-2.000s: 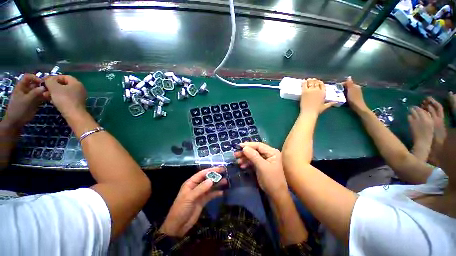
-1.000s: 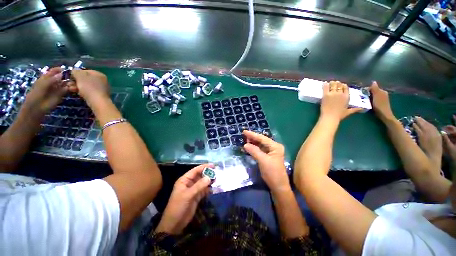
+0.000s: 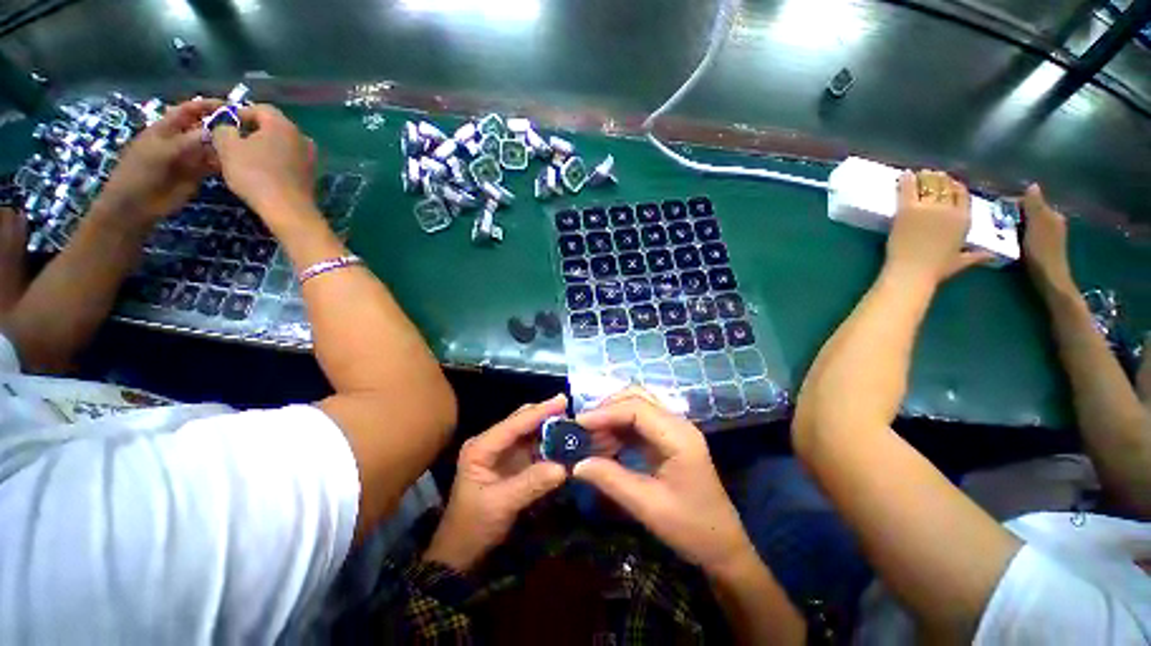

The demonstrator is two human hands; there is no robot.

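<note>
My left hand [image 3: 507, 477] and my right hand [image 3: 656, 469] meet over the lap, below the bench edge. Between their fingertips is a silver-rimmed watch body with a black back cover [image 3: 571, 442] on its face, pale round mark facing up. The left fingers grip its left side; the right thumb and fingers touch its right side. The blister tray [image 3: 738, 367] lies on the bench just beyond, its far rows filled with black covers and its near pockets see-through. Two loose black covers [image 3: 521, 329] lie left of the tray.
A pile of unfinished units [image 3: 486, 168] lies behind the tray. A white cord [image 3: 726, 168] runs to a power strip [image 3: 871, 192] under a neighbour's hand. Neighbours' arms [image 3: 379, 331] flank both sides. A single unit [image 3: 839, 83] sits on the dark belt.
My right hand has come from the tray to my left hand. A black cover now shows on the unit, where green showed before. The view has shifted, so the bench appears higher and further right.
</note>
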